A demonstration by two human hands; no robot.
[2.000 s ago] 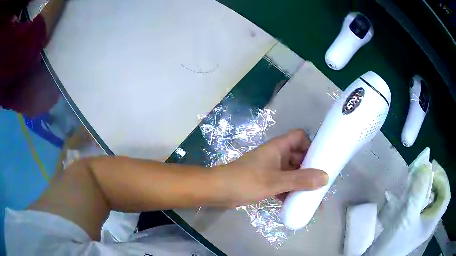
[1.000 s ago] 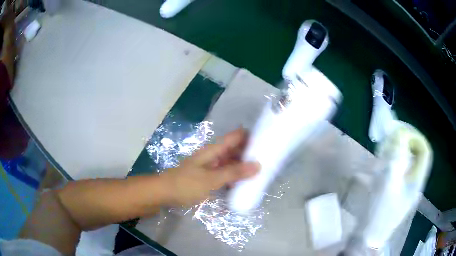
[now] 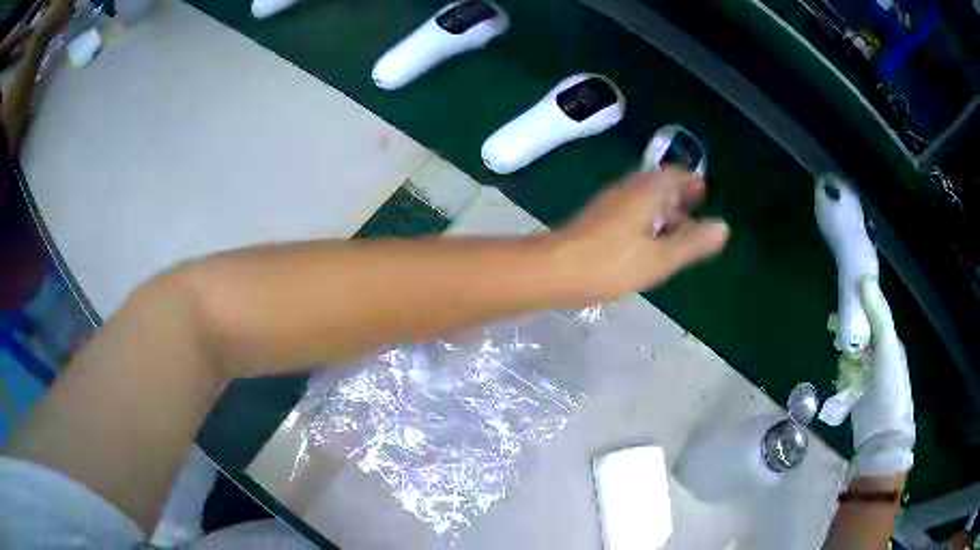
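My left hand (image 3: 656, 231), bare and blurred, is over the green belt with thumb and fingers apart. A white handheld device (image 3: 675, 148) with a dark panel lies just beyond its fingertips; the hand covers its lower part. My right hand (image 3: 881, 397), in a white glove with yellowish fingertips, is at the far right, its fingers around the handle end of another white device (image 3: 844, 231). A small white piece, perhaps a wipe (image 3: 840, 406), shows beside the glove.
Two more white devices (image 3: 441, 45) (image 3: 553, 124) lie on the green conveyor belt (image 3: 741, 312). On the pale board (image 3: 559, 473) are crinkled clear film (image 3: 441, 430), a white pad (image 3: 632, 500) and a translucent bottle with metal top (image 3: 731, 457). Another person's arm is at upper left.
The device my left hand held is out of that hand, which has moved up and right over the belt. My gloved right hand has reached out to another device. The view has shifted.
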